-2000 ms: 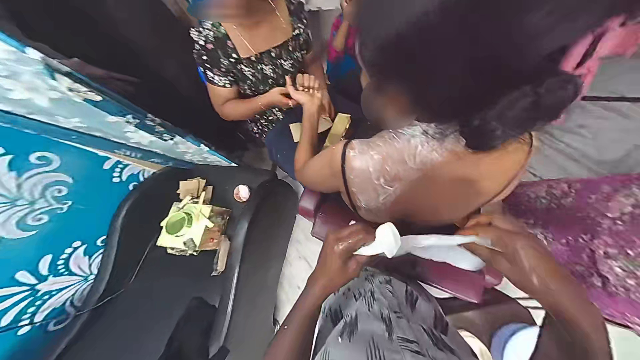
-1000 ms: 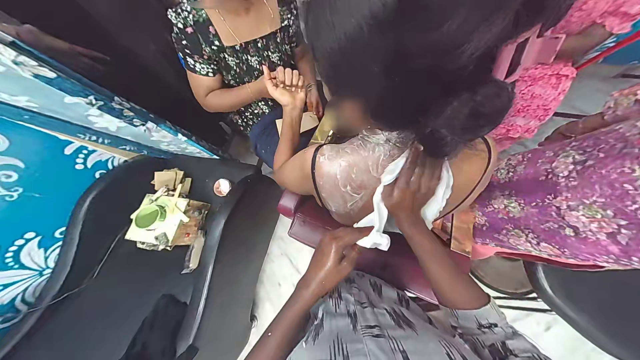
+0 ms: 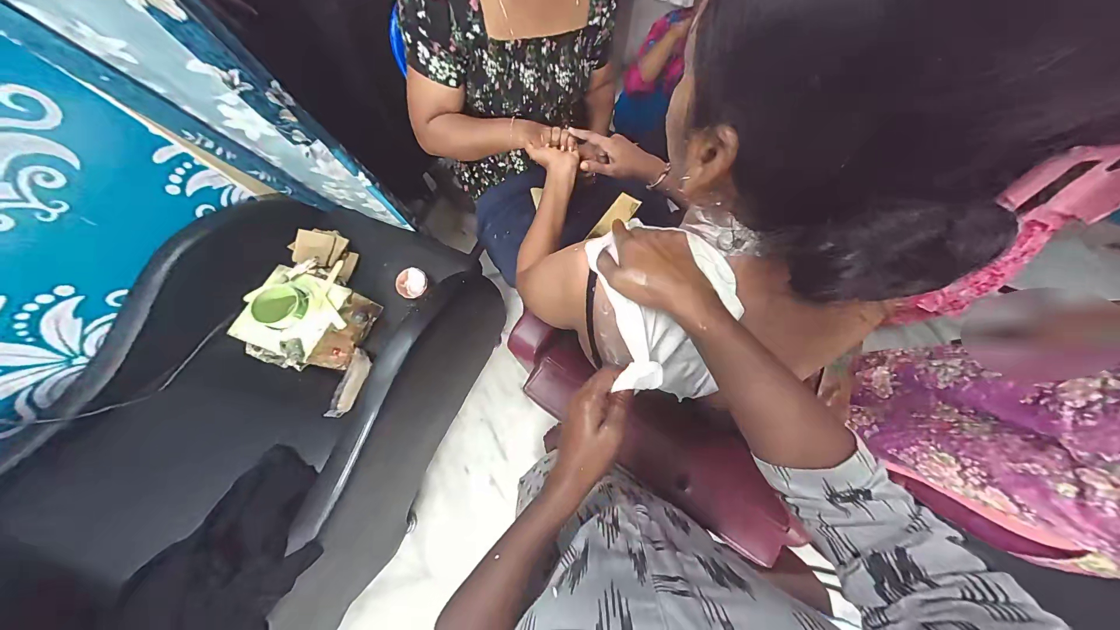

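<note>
A white cloth (image 3: 678, 346) lies spread over the upper back and shoulder of a seated person (image 3: 787, 324), whose dark hair falls to the right. My right hand (image 3: 654, 269) rests on the cloth near the shoulder and holds its upper part bunched. Lower down, my left hand (image 3: 599, 418) pinches a twisted end of the cloth between thumb and fingers. Whitish residue shows on the skin near the neck. Beneath the cloth stands a maroon padded chair back (image 3: 665, 464).
On the black sofa (image 3: 201, 402) at left are a green bowl (image 3: 278, 306) on stacked papers, cardboard pieces and a small round container (image 3: 410, 283). A person in a floral top (image 3: 525, 87) sits opposite, touching the seated person's hand. Dark fabric (image 3: 227, 525) lies on the sofa.
Two seconds ago the cloth was stretched between my hands, off the back; now it covers the back. Since one second ago my right hand has moved up toward the shoulder.
</note>
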